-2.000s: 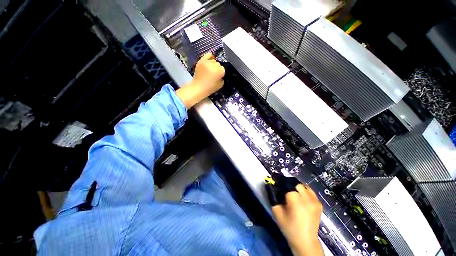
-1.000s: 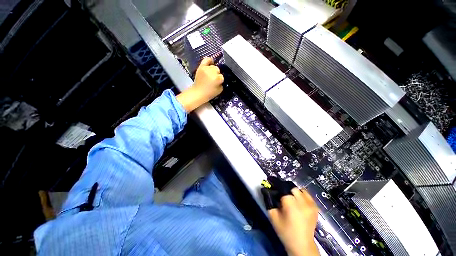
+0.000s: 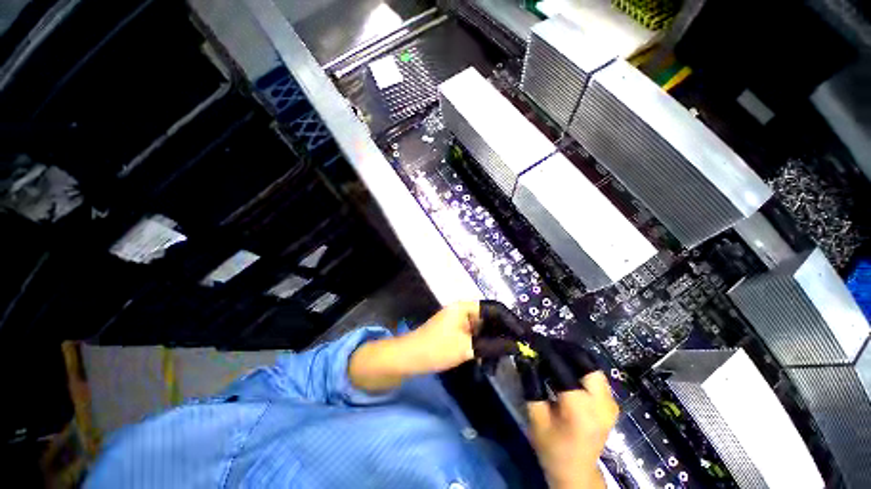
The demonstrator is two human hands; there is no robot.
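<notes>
My left hand and my right hand meet over the conveyor rail's edge at the lower middle. Black coverings are on the fingers of both. A small yellow component shows between the fingertips, on the right hand's side. Whether my left fingers also grip something is hidden by the black coverings. The black circuit board lies beyond the rail, with white markings, silver pads and a bright glare. A pair of finned metal blocks stands along it.
The silver conveyor rail runs between me and the board. More finned blocks stand behind and at right. A slatted plate is at the line's far end. A heap of silver bits is at right. Dark stacked trays are at left.
My left hand has left the board's far end and come back to my right hand. My right hand stays near the rail with the yellow component. The board's far end is now uncovered.
</notes>
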